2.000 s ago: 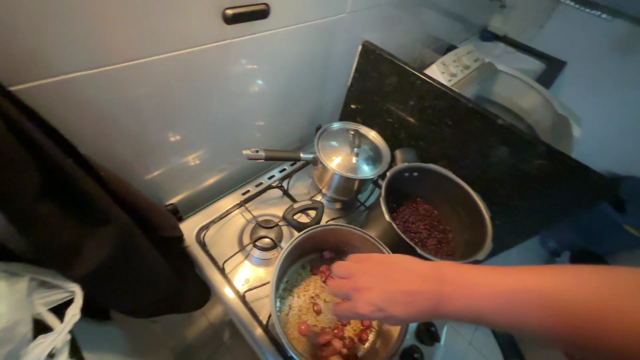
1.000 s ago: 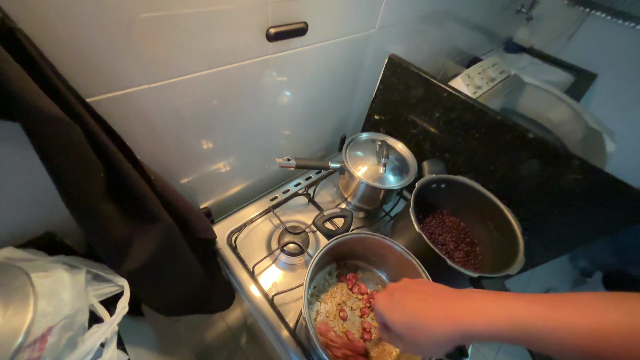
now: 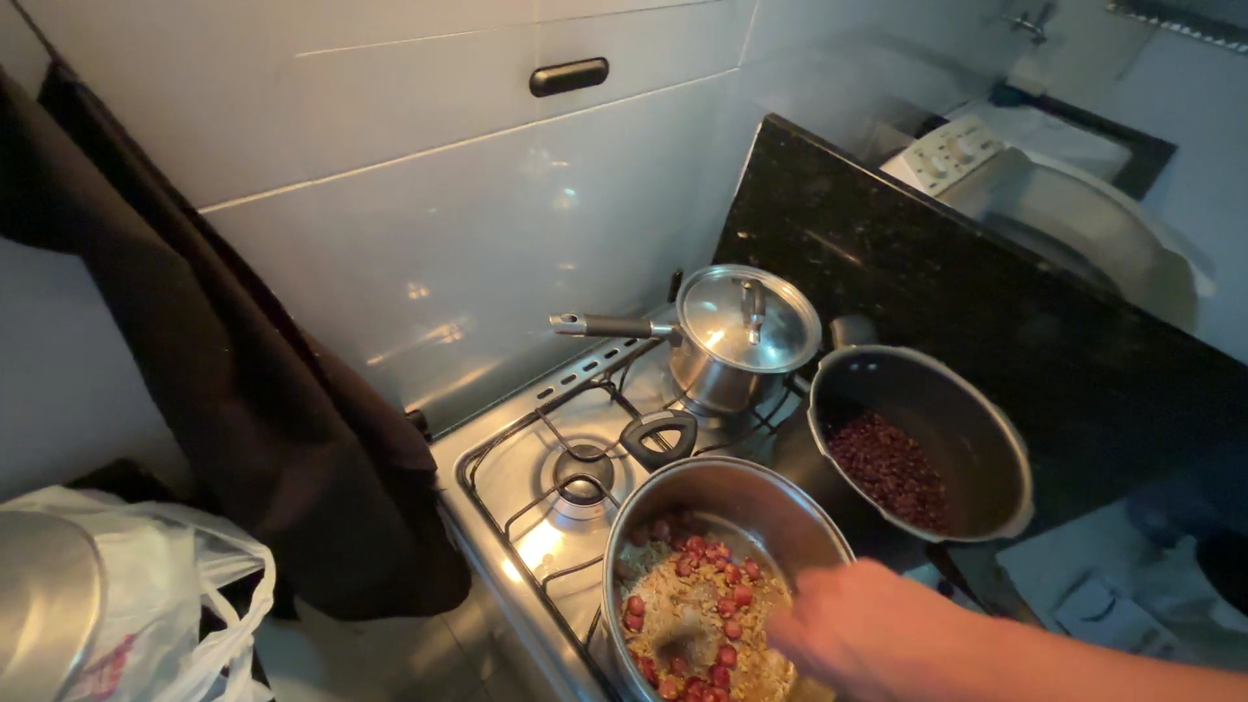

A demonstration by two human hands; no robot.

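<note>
My right hand [image 3: 843, 619] is blurred by motion and reaches in from the right over the near right rim of a steel pot [image 3: 731, 470]. Its fingers are low, and whether they hold anything cannot be made out. Sliced reddish sausage [image 3: 729, 593] and golden-brown chopped bits lie in this pot. Behind it is a lidded steel saucepan [image 3: 749, 317], its handle pointing left. To the right stands an open dark pressure-cooker pot [image 3: 975, 439] with dark red beans [image 3: 892, 468] inside. My left hand is not in view.
The pots are on a steel gas stove [image 3: 517, 478] with black grates against a tiled wall. A black stone countertop [image 3: 926, 263] adjoins on the right. Dark cloth [image 3: 322, 468] hangs at left, above a white plastic bag [image 3: 214, 556]. A washing machine [image 3: 1063, 195] is behind the counter.
My right hand was over the middle of the steel pot and is now at its right rim, leaving more of the food visible. The view has shifted left.
</note>
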